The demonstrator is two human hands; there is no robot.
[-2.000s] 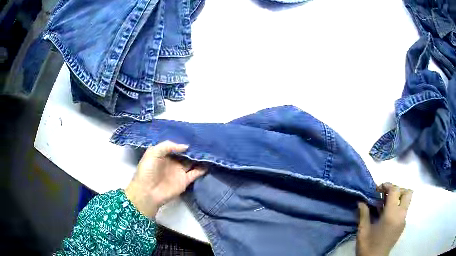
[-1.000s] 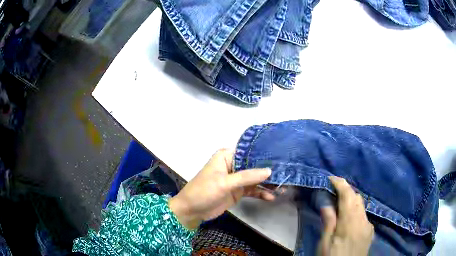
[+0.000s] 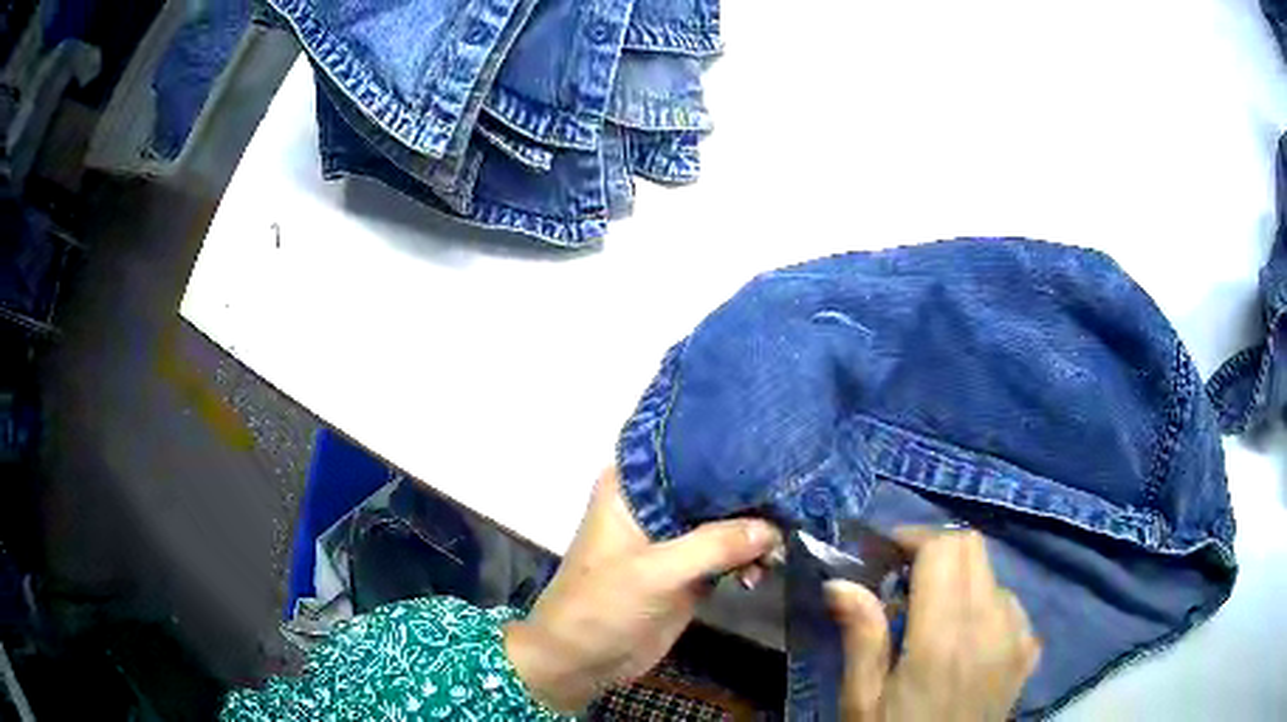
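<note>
A mid-blue denim hood lies on the white table, domed side up, with its puckered edge band towards me and its grey-blue inside showing at the lower right. My left hand pinches the hood's left edge near its corner. My right hand, partly blurred, is at the band just to the right, with thread snips whose pale blades show at the corner between my hands. The handle is mostly hidden by the fingers. A pale loose thread lies on the hood.
A fanned stack of denim pieces lies at the upper left of the white table. More denim lies at the right edge. A blue bin holding cloth stands below the table's left edge, above a grey floor with a yellow mark.
The hood's left end has been brought round, and my hands have come together at its corner. The snips' blades now show. The view has shifted, moving the stack within the picture.
</note>
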